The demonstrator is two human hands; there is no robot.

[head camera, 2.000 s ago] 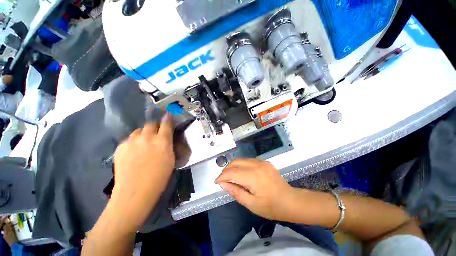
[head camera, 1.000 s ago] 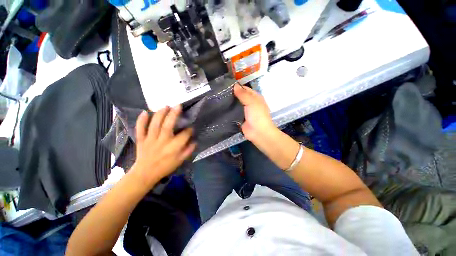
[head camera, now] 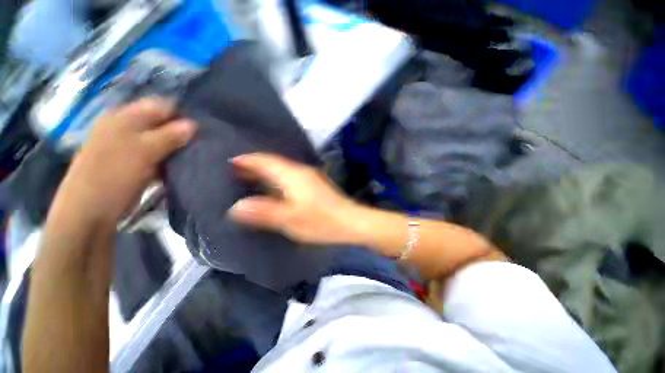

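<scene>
A dark grey garment panel hangs in front of the wearer, over the table's front edge and near the lap. The view is blurred. My left hand is at the panel's upper left edge, with thumb and fingers closed on the cloth. My right hand lies over the middle of the panel, thumb and fingers apart; whether it grips the cloth cannot be told. The sewing machine, white and blue, is a smear at the upper left, partly hidden behind the panel and left hand.
The white table shows behind the panel, and its front edge at the lower left. Crumpled grey cloth lies at the right beyond the table. Olive-grey cloth is at the far right. Blue objects show at the upper right.
The view has swung to the right. The panel has come away from the needle area and is now raised in front of the wearer, with my left hand at its upper edge.
</scene>
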